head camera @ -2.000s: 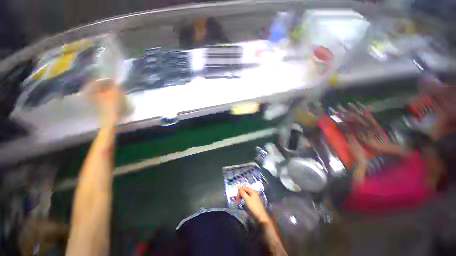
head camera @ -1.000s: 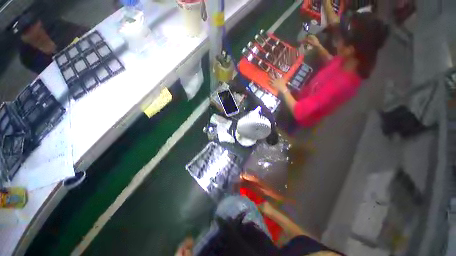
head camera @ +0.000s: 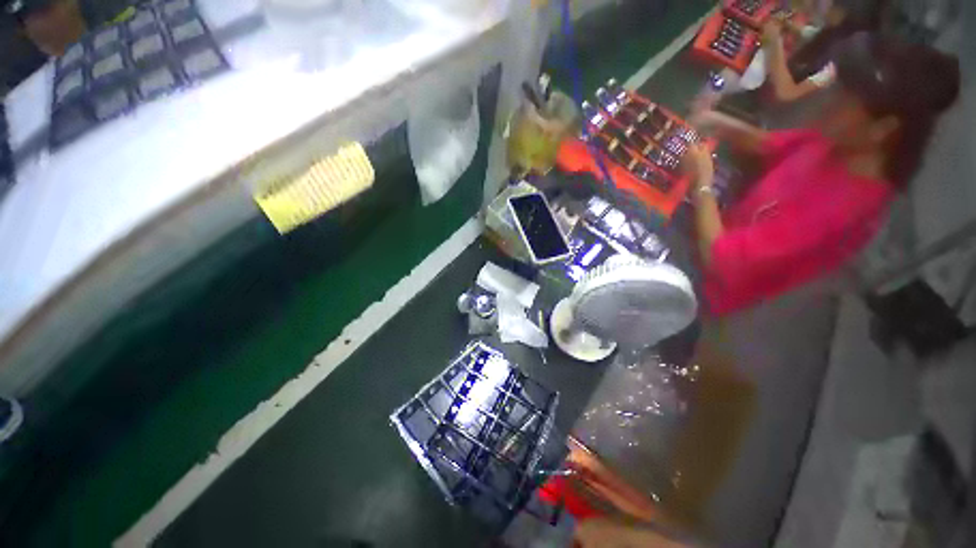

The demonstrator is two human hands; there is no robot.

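Observation:
A clear blister tray lies on the green bench at the lower middle, with thin black frames lying across it. My right hand is blurred at the bottom edge, just right of the tray's near corner. Its fingers are too smeared to tell whether they hold anything or touch the tray. My left hand is out of the picture.
White desk fan, crumpled tissue and a smartphone stand beyond the tray. Clear plastic bags sit in a brown carton at right. A person in pink works at a red tray. White overhead shelf with yellow card spans the left.
The view has swung right and closer to the tray. My left hand, raised at the shelf two seconds ago and low a second ago, has left the picture. My right hand stays beside the tray.

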